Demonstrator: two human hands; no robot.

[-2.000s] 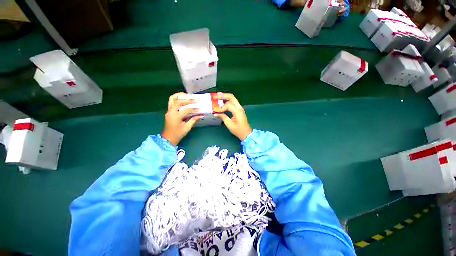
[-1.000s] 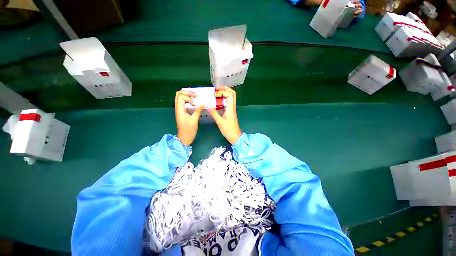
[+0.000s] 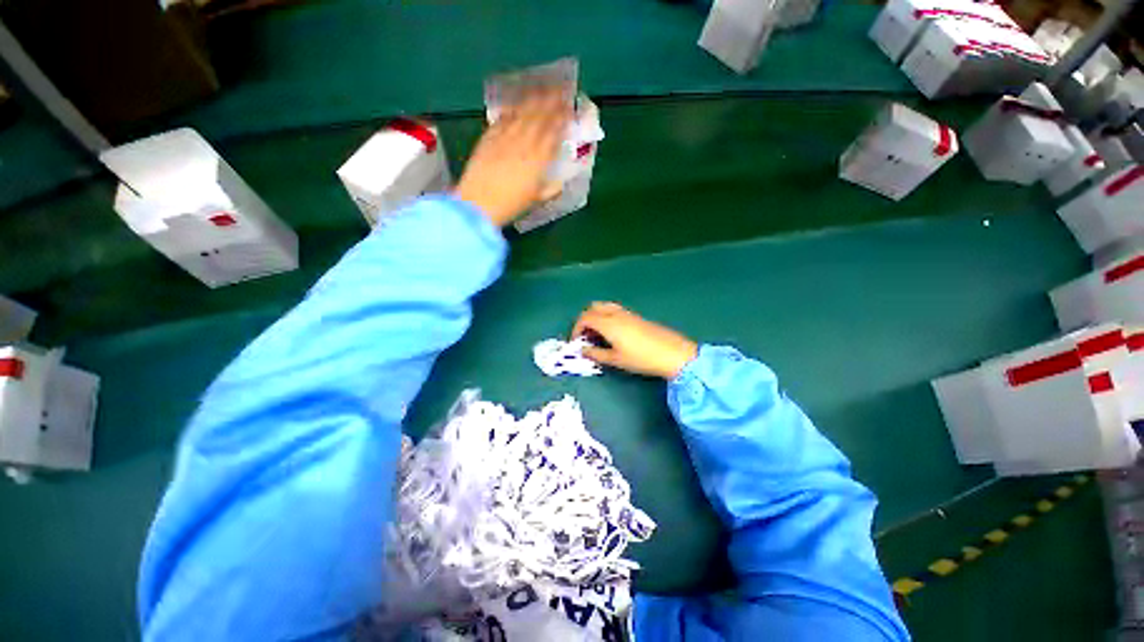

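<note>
My left hand (image 3: 514, 157) is stretched forward over an open white box (image 3: 567, 188) on the belt, against its raised flap (image 3: 533, 83). The hand is blurred and covers much of the box; whether its fingers grip the box cannot be told. My right hand (image 3: 617, 339) pinches a small bunch of white looped accessories (image 3: 563, 357) above the green surface, in front of the heap. The heap of looped accessories (image 3: 533, 495) lies against my front, over a white printed cloth or bag (image 3: 565, 617).
A closed white box (image 3: 395, 169) stands left of my left hand. Another open box (image 3: 207, 226) is further left, and one more (image 3: 48, 408) at the left edge. A box (image 3: 898, 151) stands on the belt at right. Rows of boxes (image 3: 1066, 401) line the right edge.
Both hands have left the closed box, which now stands on the belt at left. My left hand has moved forward to the open box; my right has moved back and holds loops.
</note>
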